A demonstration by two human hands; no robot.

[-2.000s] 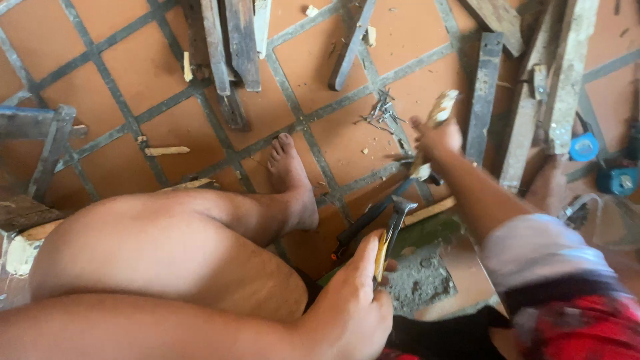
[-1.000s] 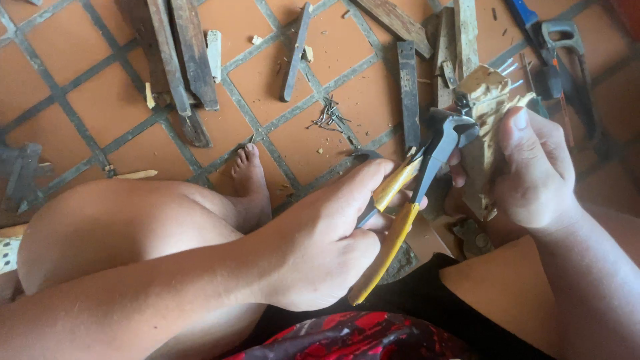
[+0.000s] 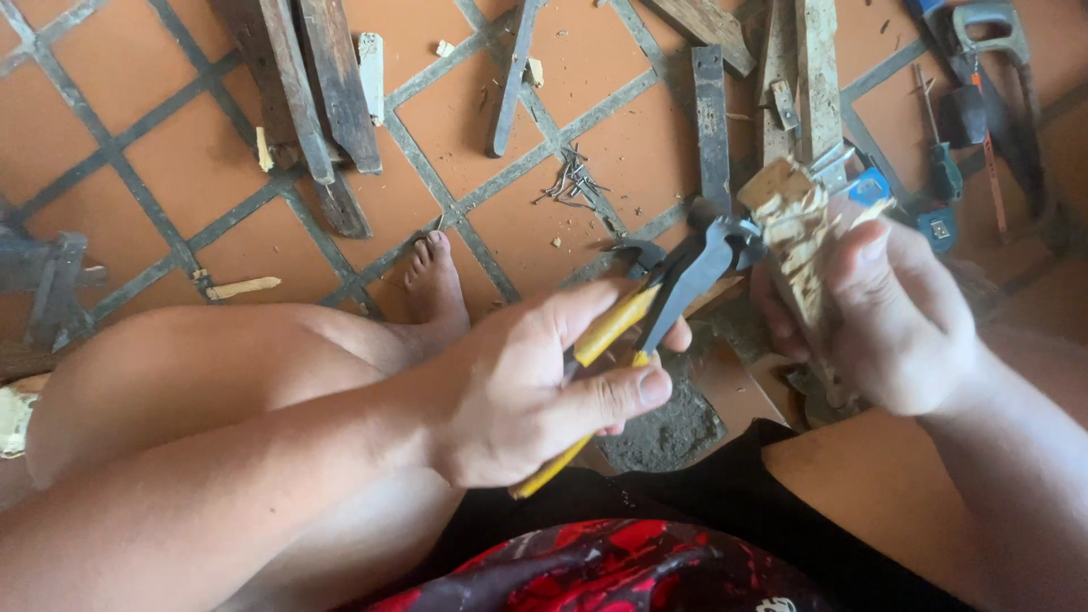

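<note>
My left hand point(image 3: 544, 374) is closed around the yellow handles of end-cutting pincers point(image 3: 693, 272). The pincers' dark jaws are at the left side of a splintered piece of wood point(image 3: 795, 246); whether they grip anything there I cannot tell. My right hand point(image 3: 901, 314) holds that wood, thumb on its near face. Several metal nails or prongs point(image 3: 831, 161) stick out near its upper end. Just beyond my left hand, a hammer head point(image 3: 637, 253) rests low by the floor, its handle mostly hidden.
Bent nails point(image 3: 572, 180) lie piled on the tiled floor. Old boards point(image 3: 336, 85) are at the upper left, more wooden strips point(image 3: 712, 127) ahead. At right are a hacksaw point(image 3: 1011, 102), a screwdriver point(image 3: 943, 161) and a blue tape measure point(image 3: 937, 228). My bare foot point(image 3: 433, 280) is near the nails.
Two seconds ago my right hand was farther forward with a wooden piece; it has come back beside the pincers. Since one second ago, both hands keep nearly the same hold.
</note>
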